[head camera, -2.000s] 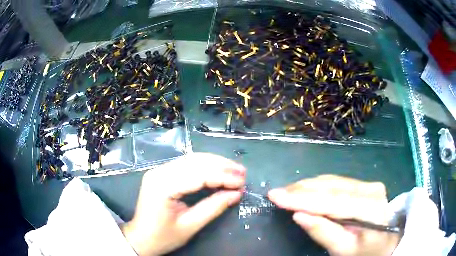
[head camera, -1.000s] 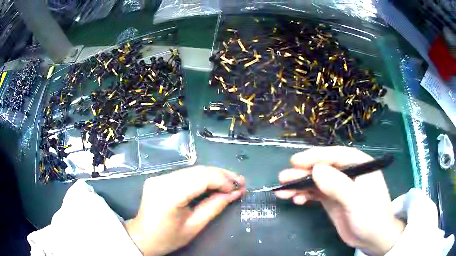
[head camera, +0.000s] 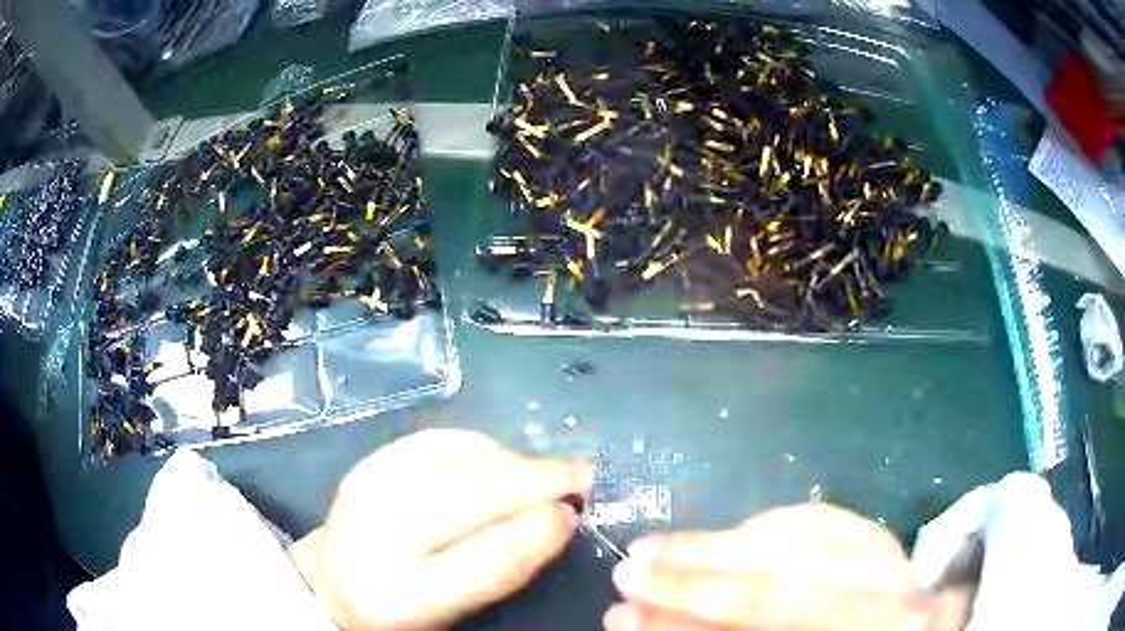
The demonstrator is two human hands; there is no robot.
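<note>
My left hand (head camera: 450,524) pinches a small dark part (head camera: 574,504) between thumb and forefinger, low in the middle. My right hand (head camera: 765,573) holds tweezers (head camera: 601,537); only their thin bright tip shows, reaching to the part at the left fingertips. The handle is hidden. A pale dotted patch of clear pieces (head camera: 632,499) lies flat on the mat just above the tweezers, with small whitish specks around it. A loose dark part (head camera: 577,367) lies on the mat above the hands.
A clear left tray (head camera: 323,401) holds a heap of black-and-gold parts. A larger clear right tray (head camera: 740,333) holds a fuller heap. At the right lie a clear ribbed strip (head camera: 1034,358), a red item (head camera: 1086,105), papers (head camera: 1079,185) and a clear ring-like item (head camera: 1098,337).
My right hand has moved down and turned, hiding the tweezer handle; the tip now points up-left to the part. My left hand is slightly lower and left. More specks show around the patch.
</note>
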